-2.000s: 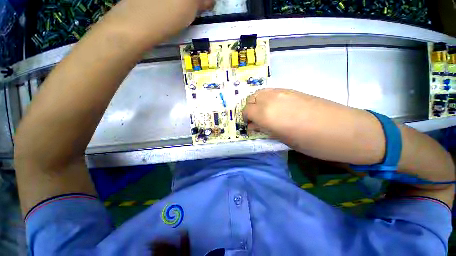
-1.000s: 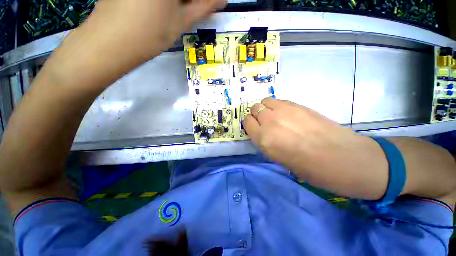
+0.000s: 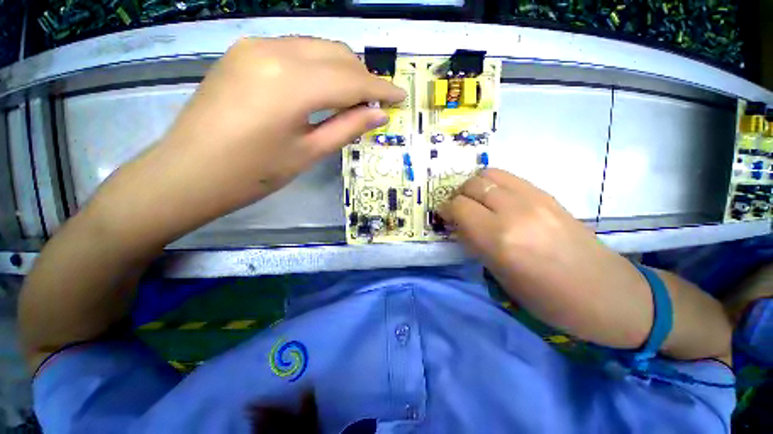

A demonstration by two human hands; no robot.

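The cream-yellow paired circuit board [image 3: 417,182] lies on the metal track, its black blocks at the far edge. A yellow part with a copper winding [image 3: 455,91] stands on its right half; blue discs [image 3: 484,159] sit mid-board. My left hand [image 3: 284,106] is over the far end of the left half, thumb and forefinger slightly apart; a tiny pale spot shows between them, too small to identify. My right hand [image 3: 513,222] has its fingertips bent down at the near end of the right half; anything they hold is hidden. A blue band [image 3: 658,312] circles my right wrist.
Pale rails run along the far side [image 3: 576,52] and near side [image 3: 280,260] of the track. Black bins of dark green cylinders [image 3: 627,24] lie beyond. Another board [image 3: 753,165] is at the far right. Part of another person's arm [image 3: 754,284] shows at the right edge.
My left hand has come down from the bin side to the board's far left half. The board has shifted to the right in view. My right hand stays at the right half's near end.
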